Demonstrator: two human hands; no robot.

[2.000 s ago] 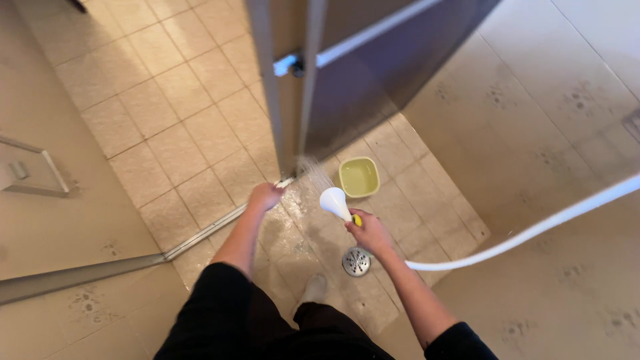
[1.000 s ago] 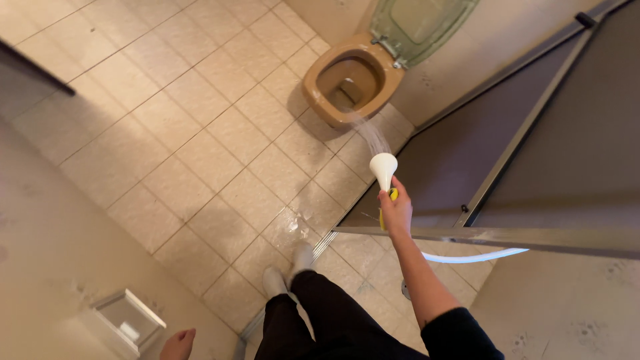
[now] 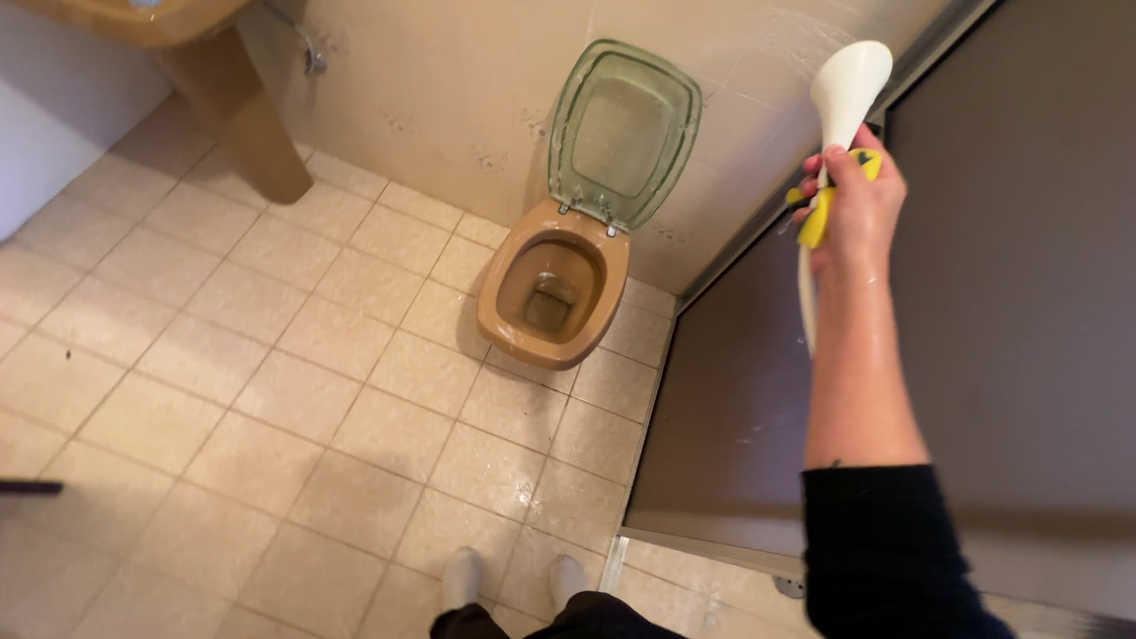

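My right hand (image 3: 856,209) is closed around the handle of a white shower head (image 3: 850,84) with a yellow-and-black part (image 3: 821,209) at its grip. Fine water jets leave its face toward the tiled wall (image 3: 754,62) at the upper right. A white hose (image 3: 807,297) hangs down beside my wrist. Left of the hand stands a brown toilet bowl (image 3: 555,293), its green translucent lid (image 3: 626,133) raised against the wall. My left hand is out of the frame.
A dark shower panel (image 3: 737,390) in a metal frame stands close on the right, behind my forearm. A brown sink pedestal (image 3: 240,115) is at the upper left. The tiled floor (image 3: 346,408) looks wet near my feet. A drain (image 3: 788,587) lies behind the panel's lower edge.
The shower head has moved up, and its spray, over the toilet bowl a second ago, now points at the wall. My left hand has left the view. The view has turned from the shower floor to the toilet.
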